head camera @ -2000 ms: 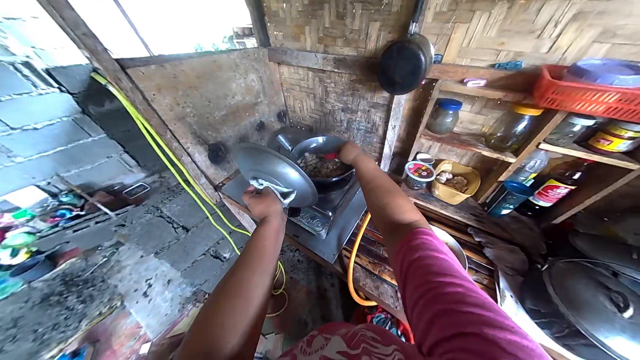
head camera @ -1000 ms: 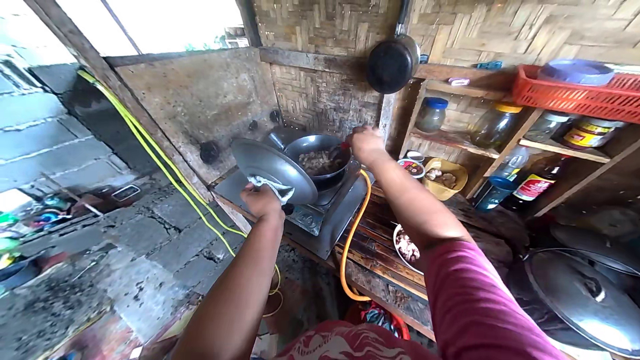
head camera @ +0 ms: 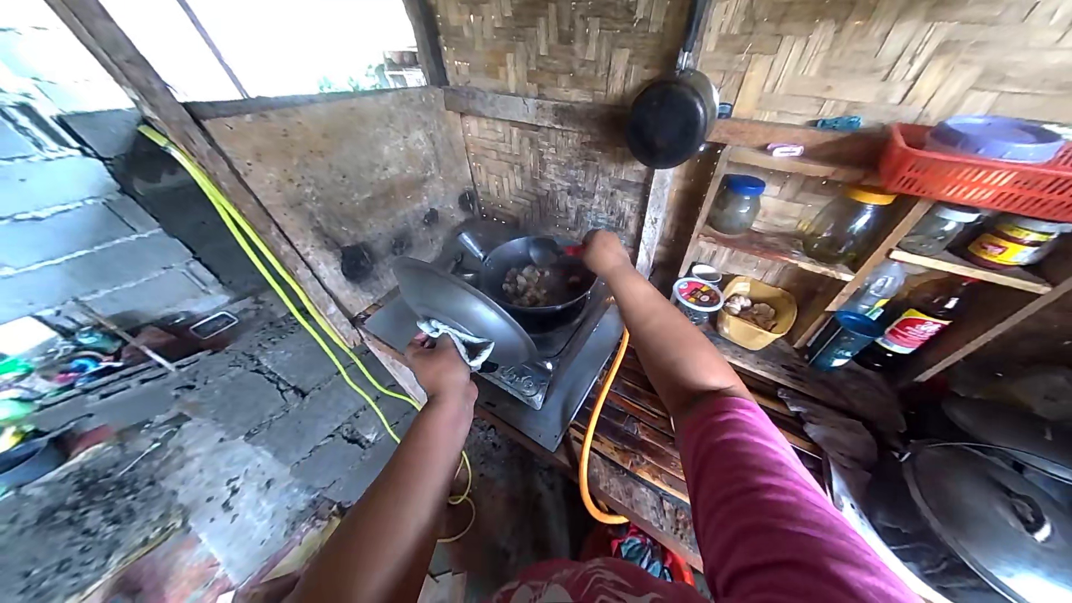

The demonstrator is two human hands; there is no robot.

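Note:
A dark wok point(head camera: 544, 311) with browned pieces of food point(head camera: 526, 287) in it stands on a metal gas stove point(head camera: 536, 394). My left hand point(head camera: 442, 367) grips a folded cloth point(head camera: 459, 342) at the handle of a grey metal lid point(head camera: 461, 303), which it holds tilted at the wok's near left side. My right hand point(head camera: 605, 253) is closed on the red handle of a cooking utensil point(head camera: 548, 253) at the wok's right far rim; the utensil's head reaches into the wok. Its exact kind is hard to tell.
An orange hose point(head camera: 591, 435) curves down from the stove's right side. A yellow container point(head camera: 758, 311) holding garlic and a lidded plastic tub point(head camera: 697, 297) stand right of the stove. Shelves hold jars point(head camera: 737, 205) and bottles. A frying pan point(head camera: 672, 119) hangs on the wall. A large lidded pot point(head camera: 997, 511) sits lower right.
My right hand has shifted slightly about the wok's right rim with the utensil. The lid stays in my left hand beside the wok. A bowl of food seen right of the hose one second ago is out of sight.

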